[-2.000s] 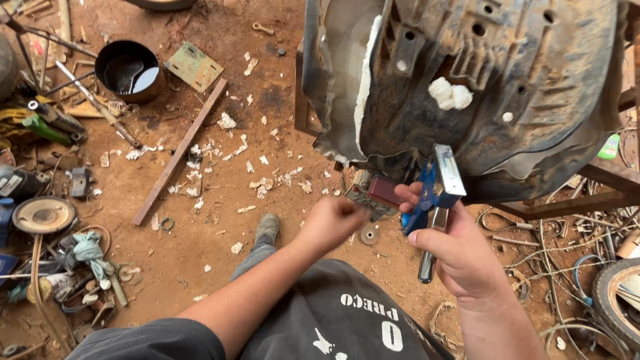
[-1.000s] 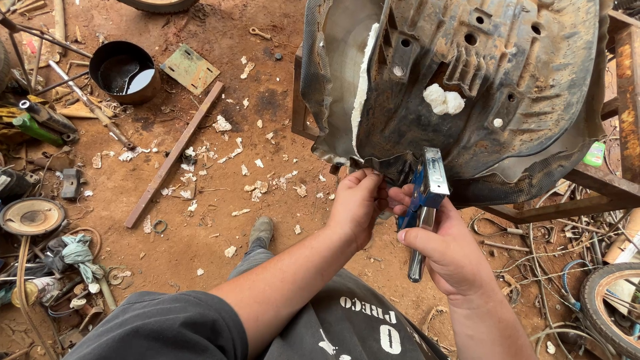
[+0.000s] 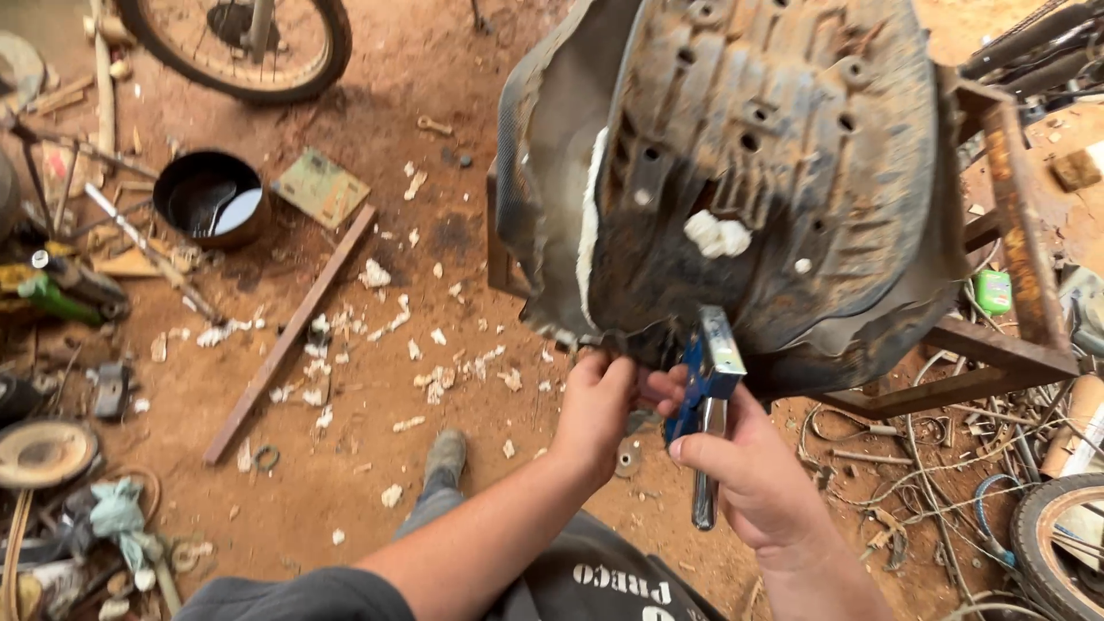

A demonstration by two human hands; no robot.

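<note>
A motorcycle seat lies underside up, its ribbed base dirty and its grey cover loose around the rim. White foam shows in a hole of the base and along the left edge. My right hand is wrapped around a blue and chrome staple gun, whose head is at the seat's near edge. Just left of it, my left hand pinches the dark cover edge between thumb and fingers. The staple gun's nose and the fingertips behind it are partly hidden.
A rusty metal frame stands beneath the seat. Foam scraps, a metal bar and a black pot are on the dirt floor at left. Cables and a small wheel lie at lower right; a spoked wheel is at upper left.
My left hand has moved from beside the seat to its near edge and taken hold of the cover. The staple gun remains in my right hand.
</note>
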